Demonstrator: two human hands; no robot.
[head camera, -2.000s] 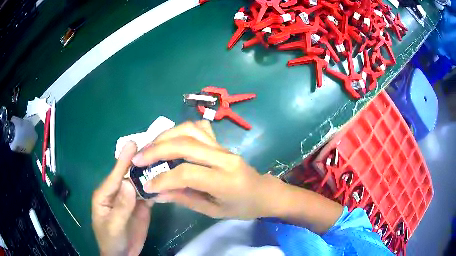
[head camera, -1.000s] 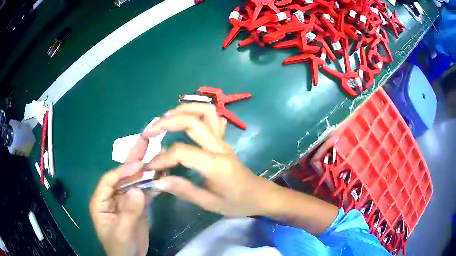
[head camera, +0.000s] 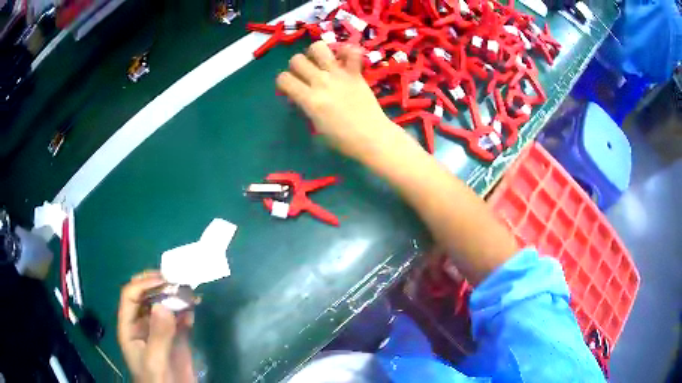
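Observation:
My left hand (head camera: 153, 333) is at the lower left and holds a small device unit (head camera: 176, 299) between thumb and fingers; the unit is blurred. My right hand (head camera: 329, 93) reaches over the left edge of the heap of red spring clamps (head camera: 449, 60). Some red shows by its fingers, but whether it grips a clamp cannot be told. One red clamp (head camera: 303, 198) lies alone mid-bench, its jaws on a dark unit with a bright edge (head camera: 267, 191). A white irregular wipe (head camera: 198, 258) lies just above my left hand.
A white strip (head camera: 161, 112) curves across the green bench. Thin red and white sticks (head camera: 69, 262) and a whitish bottle (head camera: 31, 254) are at the left. Small parts lie beyond the strip. A red partitioned tray (head camera: 568, 239) and blue stool (head camera: 604, 149) stand at right. A person's blue sleeve (head camera: 650, 37) shows top right.
My right hand has left the unit and moved up to the clamp heap. My left hand keeps the unit and sits slightly lower. The view has shifted.

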